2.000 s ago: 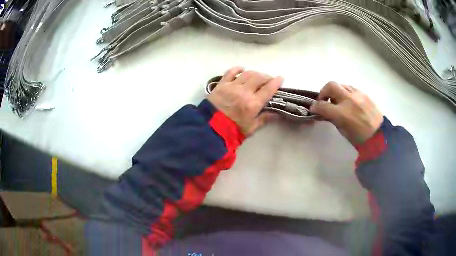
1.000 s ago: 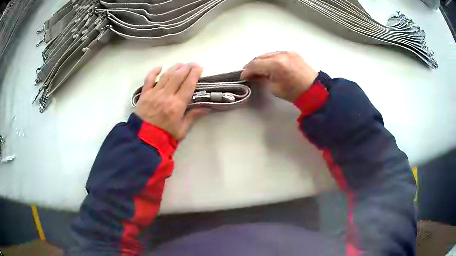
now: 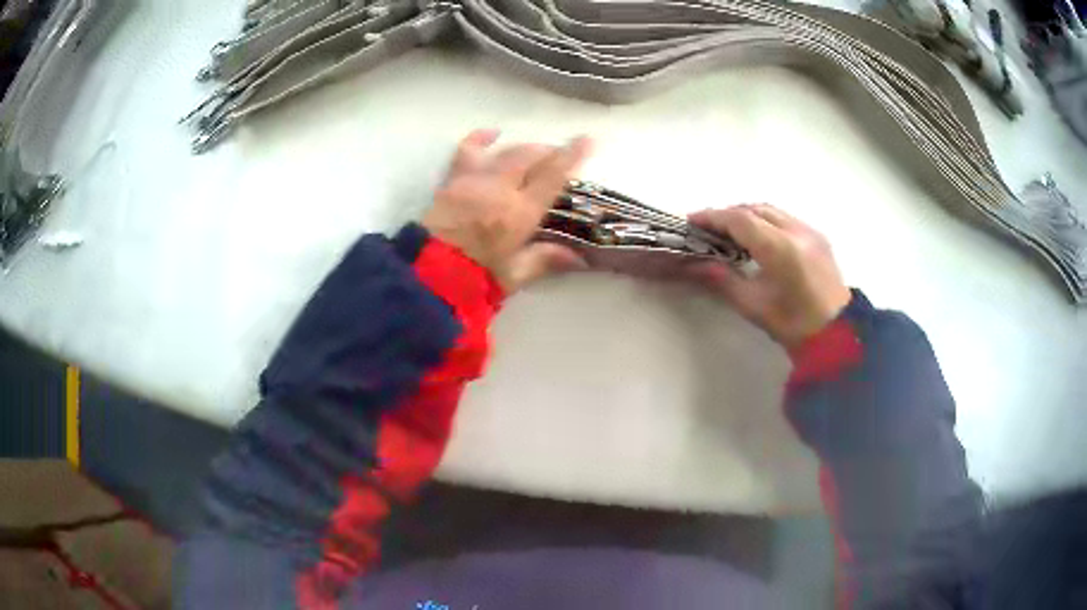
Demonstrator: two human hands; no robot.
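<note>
A folded strap bundle (image 3: 626, 232) of grey-beige webbing stands on edge over the pale table, its layers and some metal parts showing between my hands. My left hand (image 3: 507, 212) is around its left end, thumb in front and fingers behind, and hides that end; the hand is blurred. My right hand (image 3: 781, 268) grips the right end between thumb and fingers. The pile of straps (image 3: 620, 74) lies beyond the bundle, with hooks at its left and right ends.
A second strap pile (image 3: 36, 119) lies at the far left edge, with a small white scrap (image 3: 62, 240) near it. Finished bundles (image 3: 963, 45) are at the upper right. A cardboard box (image 3: 72, 524) is on the floor at lower left, near a yellow line (image 3: 73, 415).
The view has swung, so the strap pile sits further right. My right hand has closed onto the bundle's right end, where a webbing length was held out behind it before. The bundle looks narrower.
</note>
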